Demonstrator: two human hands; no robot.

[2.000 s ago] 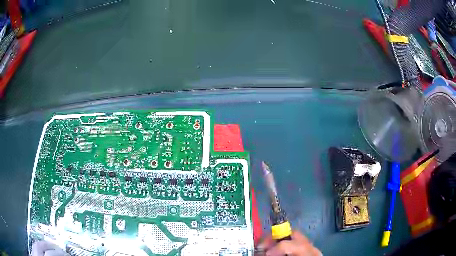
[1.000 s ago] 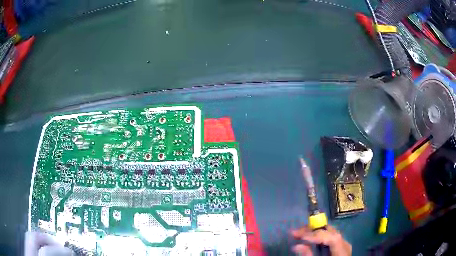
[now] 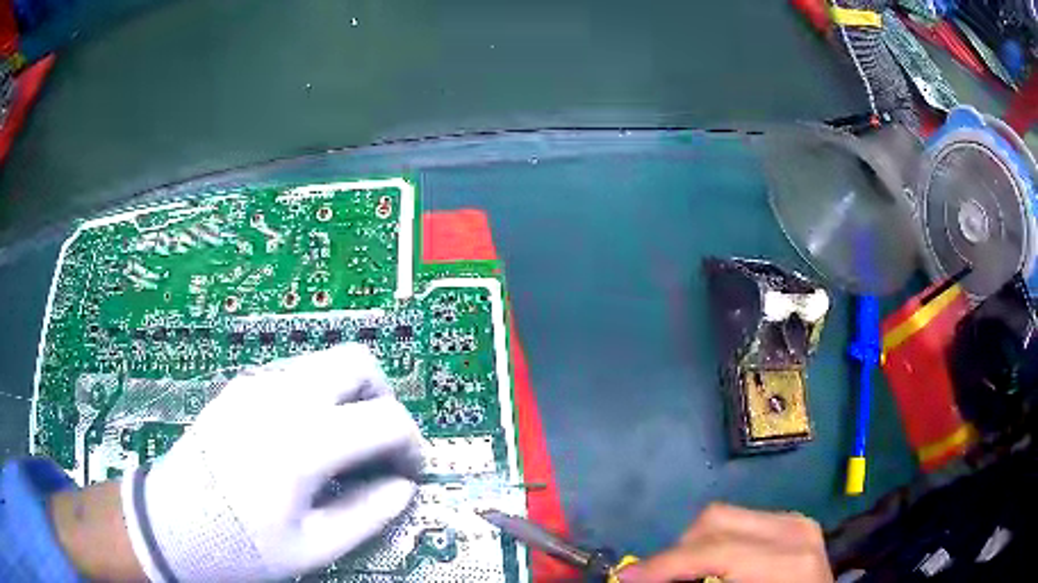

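Note:
The green circuit board (image 3: 228, 273) with a white border lies on a red carrier (image 3: 459, 233), which shows at its upper right and right side. My left hand (image 3: 285, 467), in a white glove, is over the lower middle of the board, fingers bent together at a thin strand that is hard to see. My bare right hand (image 3: 728, 552), cut off by the lower edge, holds the soldering iron (image 3: 546, 539). The iron's tip points left over the board's lower right, close to the gloved fingertips. Whether the tip touches the board cannot be told.
Right of the board stands the black iron stand (image 3: 757, 313) with its yellow-brown sponge (image 3: 777, 405). Further right are a blue stick (image 3: 863, 382) with a yellow end, a grey translucent funnel (image 3: 842, 216), a round fan (image 3: 971, 220) and a red and yellow piece (image 3: 928, 382).
My gloved left hand has come up from the lower edge onto the board. My right hand has brought the iron left from beside the stand to the board. The view has shifted.

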